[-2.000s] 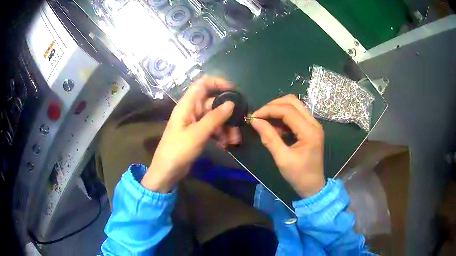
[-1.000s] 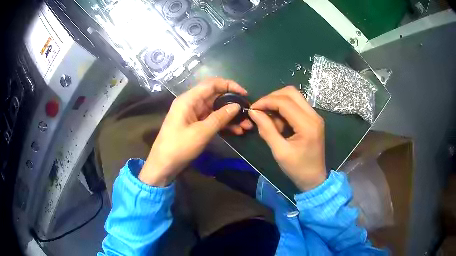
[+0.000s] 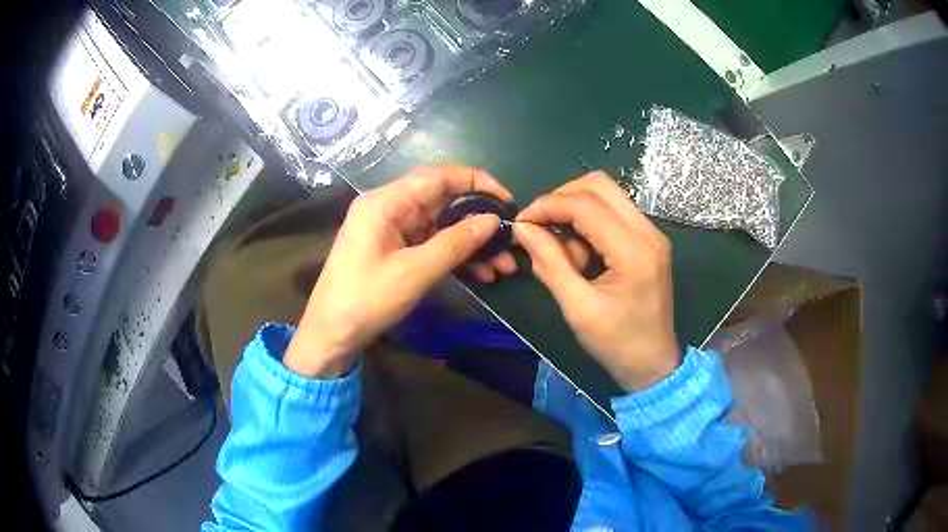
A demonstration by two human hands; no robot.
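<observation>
My left hand holds a round black part between thumb and fingers, above the near edge of the dark green board. My right hand pinches a tiny silvery metal pin between thumb and forefinger, at the right side of the black part. Whether the pin's tip is inside the part cannot be told. A clear bag of pins lies on the board to the right, with loose pins beside its upper left end.
A shiny clear blister tray with round black parts lies at the upper left, under strong glare. A pale machine panel with a red button stands at left. A cardboard box with a plastic liner is at lower right.
The black part is tilted differently from two seconds ago, and the right fingertips have moved slightly up and left against it. The bag and tray have shifted slightly in view.
</observation>
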